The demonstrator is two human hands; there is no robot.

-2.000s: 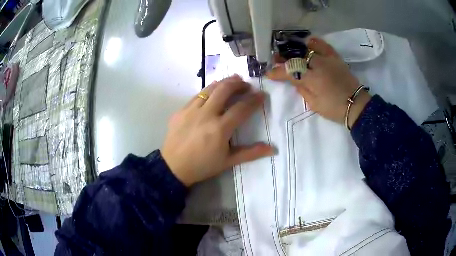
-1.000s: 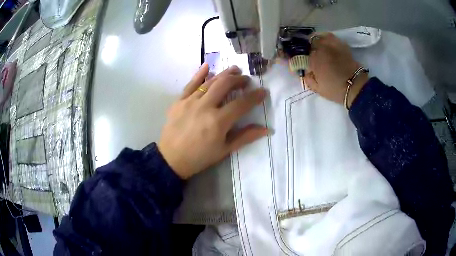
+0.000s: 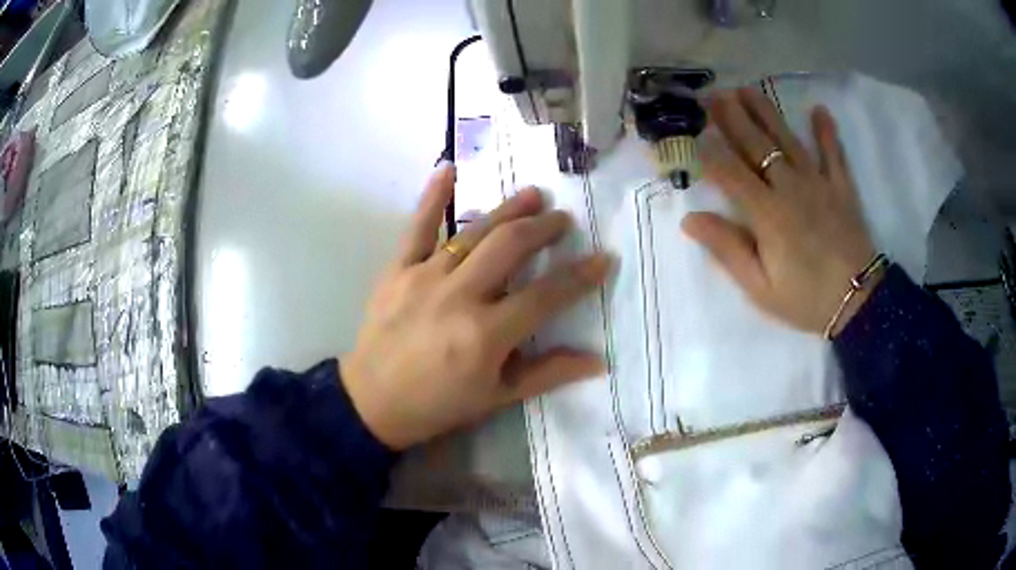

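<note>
The white garment panel (image 3: pixel 735 345) with thin dark stitch lines lies on the pale machine table. Its left strip (image 3: pixel 574 412) runs up to the presser foot (image 3: pixel 574 148). A brown-gold zipper-like band (image 3: pixel 735 430) crosses the panel, with a small metal piece near its right end. My left hand (image 3: pixel 457 312) lies over the strip's left edge with fingers spread, below the foot; it wears a ring. My right hand (image 3: pixel 785 212) lies flat on the panel with fingers spread, right of the cream ribbed knob (image 3: pixel 677 154). Neither hand grips anything.
The pale machine head (image 3: pixel 546 45) stands above my hands. A thin black bent bar (image 3: pixel 451 111) is left of the foot. A grey rounded part (image 3: pixel 323 33) is at the top. Plaid plastic-covered cloth (image 3: pixel 100 245) lies at the left. A ruler strip (image 3: pixel 474 498) runs along the table's front edge.
The panel has moved up towards the machine, its band now higher. My right hand has moved from beside the knob to the right and opened flat. The flap at the top right no longer shows.
</note>
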